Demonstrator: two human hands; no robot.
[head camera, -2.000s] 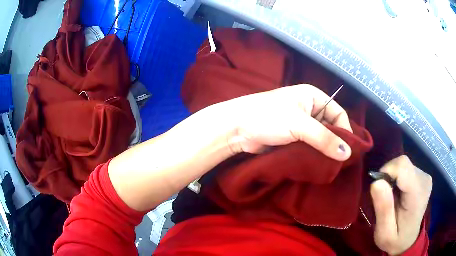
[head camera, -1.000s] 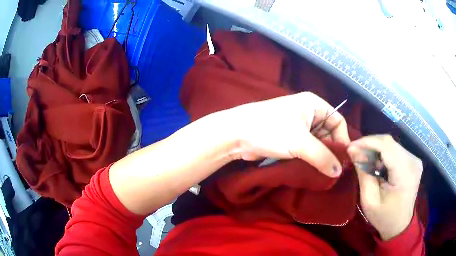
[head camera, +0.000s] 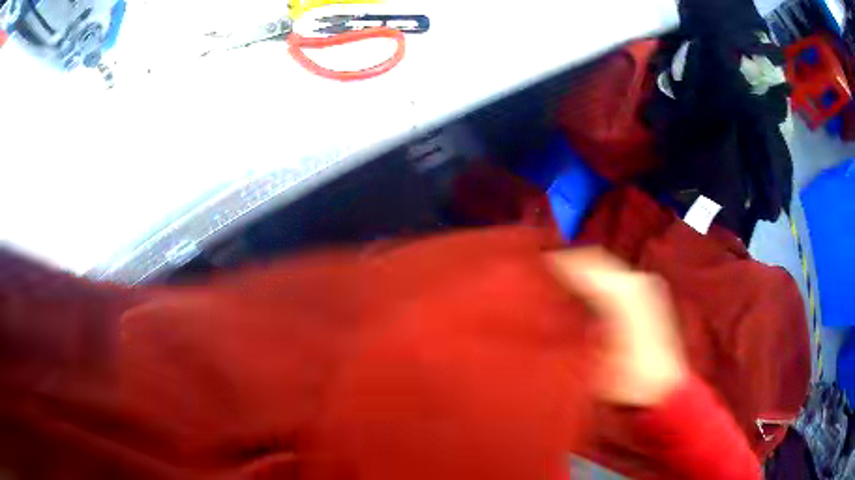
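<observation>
A dark red garment stretches blurred across the lower part of the head view, below the white table's edge. My right hand is blurred at the garment's right end, with the bright red sleeve below it. Its fingertips lie at or behind the cloth, and whether they grip it is not clear. My left hand is not in view. No pointed tool or snips can be seen at my right hand.
Scissors with yellow and orange-red loops lie on the white table. Machine parts show top left. Dark red garments and black cloth hang at right. Blue containers and a red object are far right.
The view has swung to the right. My left hand and its pointed tool have left the picture. The garment is now spread wide and blurred, and my right hand is at its right end.
</observation>
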